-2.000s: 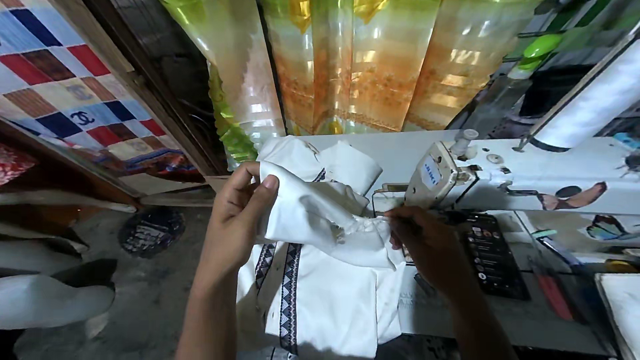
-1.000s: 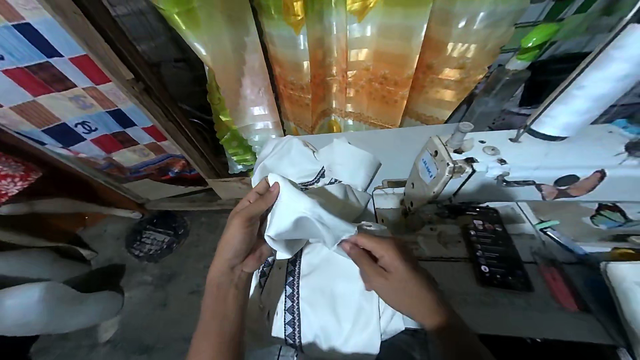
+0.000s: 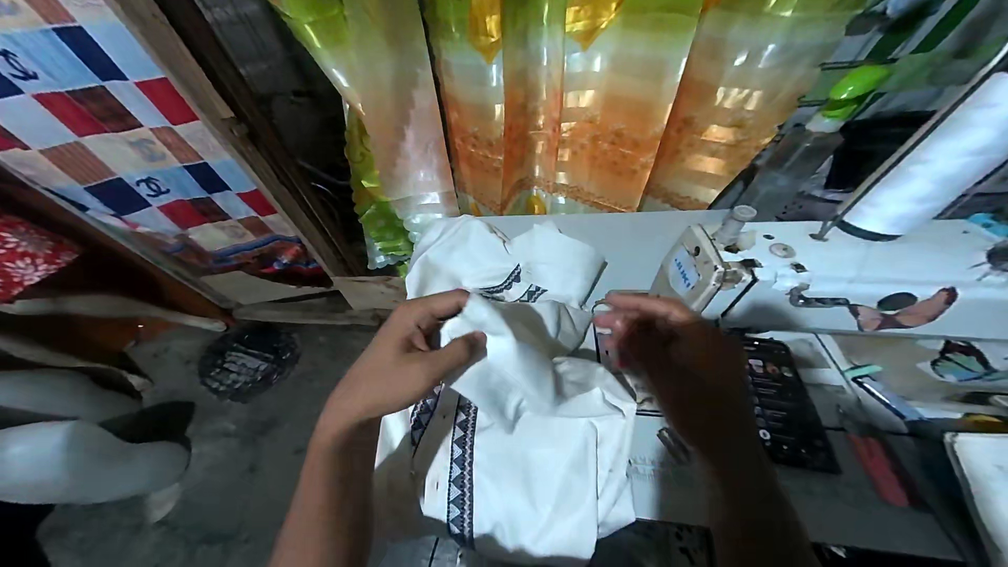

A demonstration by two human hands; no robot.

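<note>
A white garment with dark patterned trim bands lies over the near left part of the sewing table. My left hand pinches a raised fold of its cloth between thumb and fingers. To the right of that fold, my right hand is lifted with its fingers apart, somewhat blurred, and holds nothing that I can see. It is just in front of the head of a white sewing machine, whose needle area is mostly hidden behind the hand.
A smartphone lies right of my right hand, near a red-handled tool. A large white thread cone stands behind the machine arm. Shiny curtains hang at the back. On the floor at left is a dark round object.
My right hand has let go of the cloth and moved right, toward the machine head. The left hand still pinches the fold.
</note>
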